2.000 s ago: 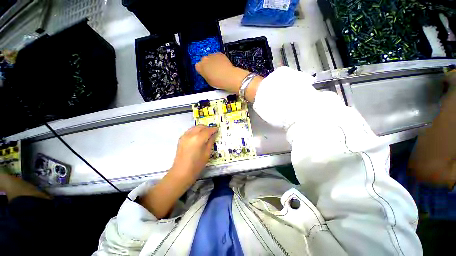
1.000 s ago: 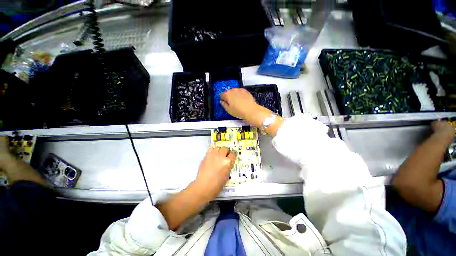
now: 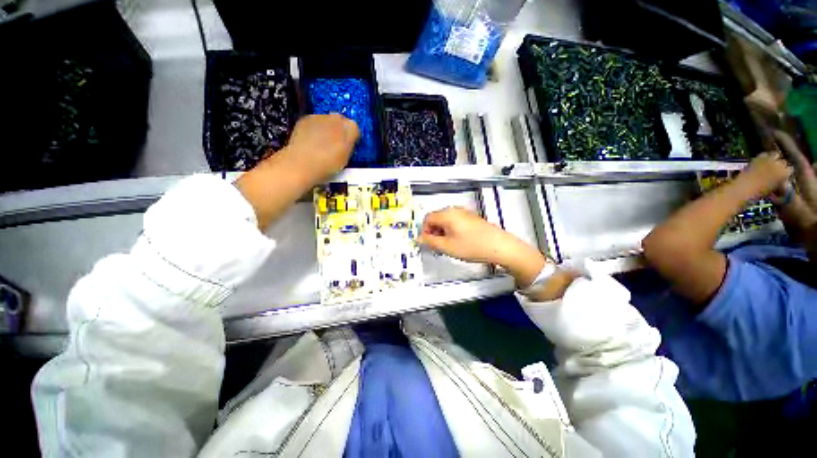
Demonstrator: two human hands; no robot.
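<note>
The cream circuit board panel (image 3: 365, 255), two halves side by side with yellow and black parts along its far edge, lies in the white channel in front of me. My left hand (image 3: 324, 143) is over the near part of the bin of blue components (image 3: 342, 97); its fingertips are partly hidden. My right hand (image 3: 455, 234) is just beyond the board's right edge, fingers curled and fingertips close together; whether it pinches a small part does not show. Left of the blue bin is a bin of dark silvery parts (image 3: 251, 121); right of it, one of small dark parts (image 3: 416, 134).
A metal rail runs between bins and channel. Paired cross bars (image 3: 486, 215) lie right of the board. A bag of blue parts (image 3: 455, 45), a wide tray of green-yellow parts (image 3: 600, 103) and large black bins stand beyond. A neighbouring person's arm (image 3: 708, 224) works at right.
My right hand has left the blue bin and moved down to the board's right side. My left hand has moved off the board up to the blue bin. The view has shifted right.
</note>
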